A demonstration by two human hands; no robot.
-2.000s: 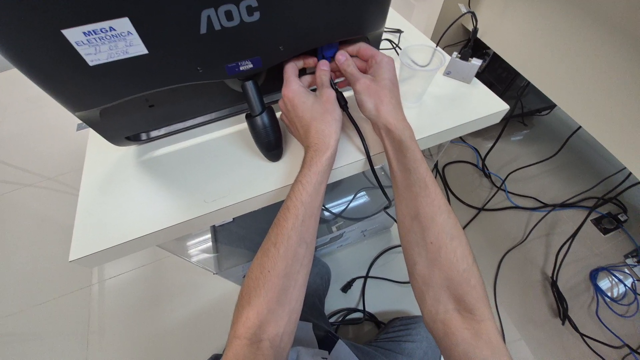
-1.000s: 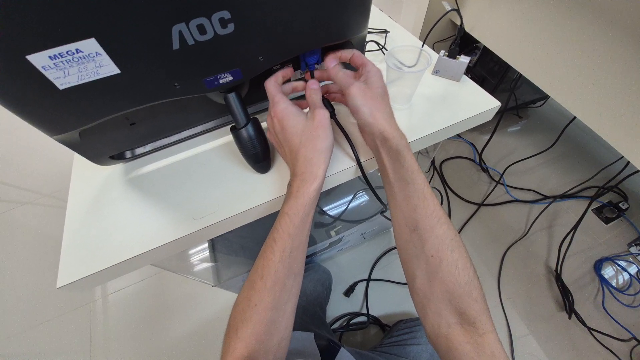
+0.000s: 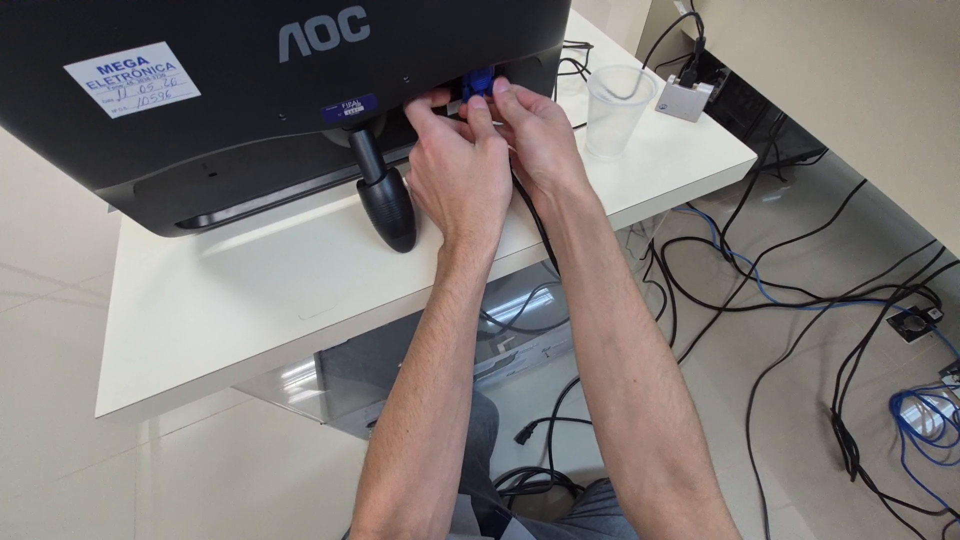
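Note:
Both hands are at the lower rear edge of a black AOC monitor (image 3: 247, 97). A blue VGA cable connector (image 3: 478, 82) is at the monitor's recessed port area. My left hand (image 3: 461, 169) has its thumb against the connector's lower part, and its bent fingers reach under the monitor's edge. My right hand (image 3: 541, 135) pinches at the connector's right side with thumb and index finger. The fingertips are partly hidden, and so is the port. A black cable (image 3: 536, 221) runs down from between the hands. The monitor's black stand foot (image 3: 387, 210) rests left of my left hand.
The monitor stands on a white table (image 3: 247, 315). A clear plastic cup (image 3: 616, 112) and a small white power adapter (image 3: 684, 99) stand at the right. Black cables (image 3: 705, 307) and a coiled blue cable (image 3: 919, 420) lie on the floor. A loose black plug (image 3: 525, 433) hangs near my legs.
The fingers of both hands have shifted around the blue connector; my right fingers, apart from it one second ago, now touch its side.

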